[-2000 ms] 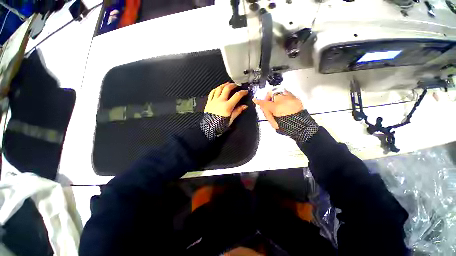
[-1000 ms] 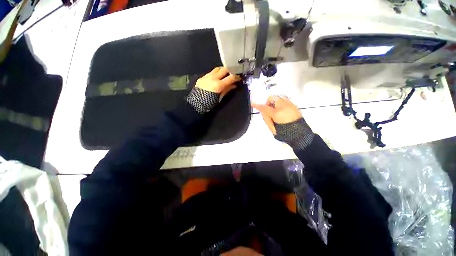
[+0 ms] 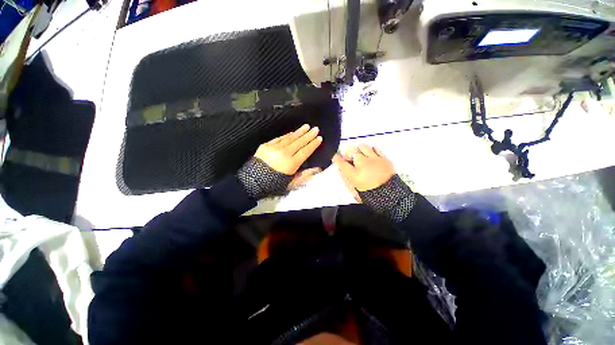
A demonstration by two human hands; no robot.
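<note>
A large black padded mesh panel [image 3: 182,158] with a camouflage strip [image 3: 245,101] across it lies flat on the machine table. Its right edge is at the presser foot and needle [image 3: 337,87]. My left hand [image 3: 290,153] lies on the panel's lower right part, fingers nearly straight, thumb near the front edge. My right hand [image 3: 364,167] is at the panel's lower right corner, fingers bent with fingertips at the edge. Whether its fingers pinch the edge is not clear.
The sewing machine's control panel [image 3: 509,37] is at the upper right. A black jointed bracket [image 3: 506,145] stands on the table at right. Clear plastic [image 3: 573,236] is at lower right, white bag [image 3: 64,249] at lower left. Stacked black panels [image 3: 50,135] lie at left.
The panel's right edge has advanced past the needle and its lower right corner has swung inward and up. Both hands have moved from beside the needle toward the table's front edge.
</note>
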